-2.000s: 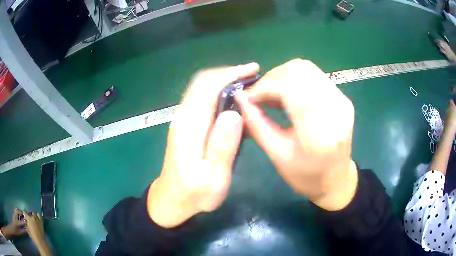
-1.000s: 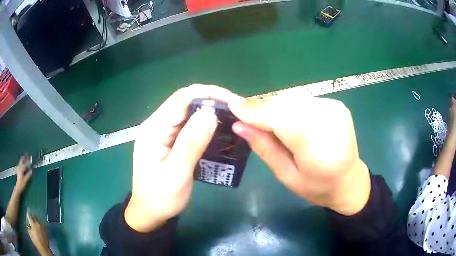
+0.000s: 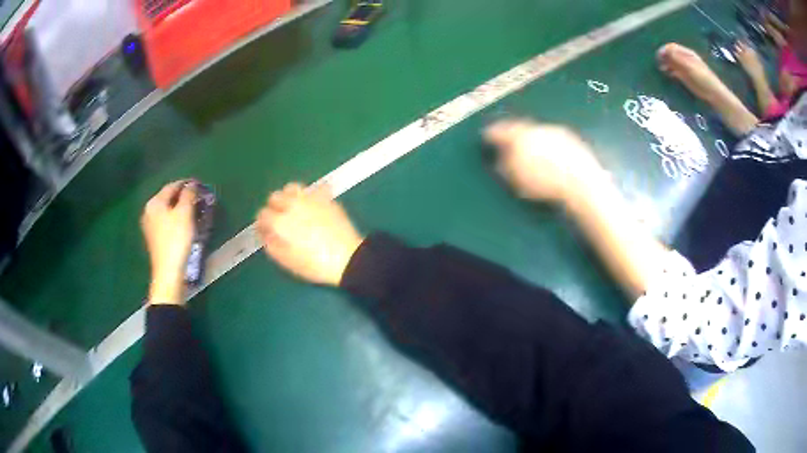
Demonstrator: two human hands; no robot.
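My left hand (image 3: 168,232) is at the left, beyond the pale strip's near edge. It grips a dark phone housing (image 3: 204,221) at its upper end and along its left side. A pale patch shows at the housing's lower end. My right hand (image 3: 305,232) is to the right of it, over the pale strip, with the fingers curled down. It does not touch the housing. Its fingertips are blurred and turned away, so whether it holds something is hidden.
A neighbour's hand (image 3: 540,159) reaches in from the right, near white loops (image 3: 668,133). The pale strip (image 3: 403,146) crosses the green bench. A yellow-edged unit (image 3: 358,22) and a red tray (image 3: 212,40) are at the far side. A grey post (image 3: 40,341) is at left.
The view has turned right. My hands have separated; my left hand keeps the housing, and my right hand has left it. The neighbour's hand has reached further in over the bench.
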